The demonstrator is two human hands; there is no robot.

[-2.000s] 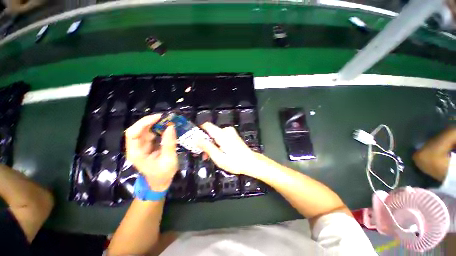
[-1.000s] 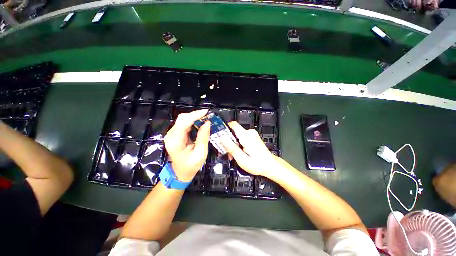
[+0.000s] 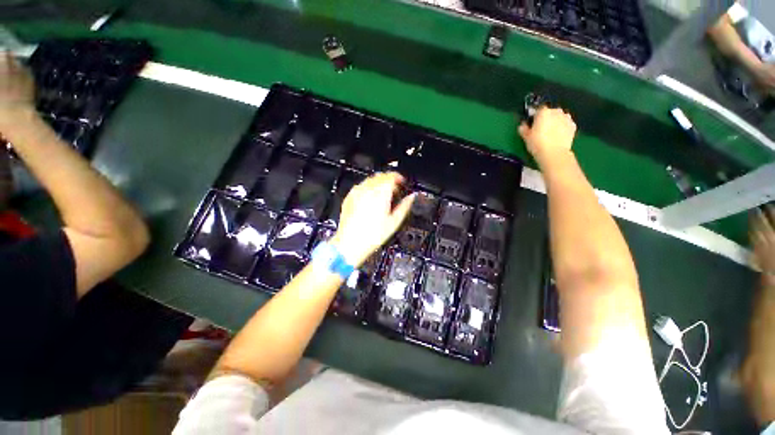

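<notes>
The shiny black blister tray (image 3: 459,157) lies at a slant in front of me, with black phone housings (image 3: 455,229) in its right-hand pockets. My left hand (image 3: 370,217), with a blue wrist band, is over the middle of the tray. Its thumb and fingers are apart at a pocket, with nothing seen held; what lies under the palm is hidden. My right hand (image 3: 551,136) is stretched out over the green belt. Its fingertips are closed on a small dark phone unit (image 3: 534,104), partly hidden by the fingers.
More phone units (image 3: 336,53) lie on the belt (image 3: 408,85). Another black tray (image 3: 81,85) and a person's arm are at left. A smartphone (image 3: 552,297) is mostly behind my right forearm. A white charger cable (image 3: 705,340), a grey post (image 3: 722,195) and another arm are at right.
My hands have parted. The right went forward and right to the belt; the left moved onto the tray's pockets. The blue-ended board is no longer seen between them. The view has turned.
</notes>
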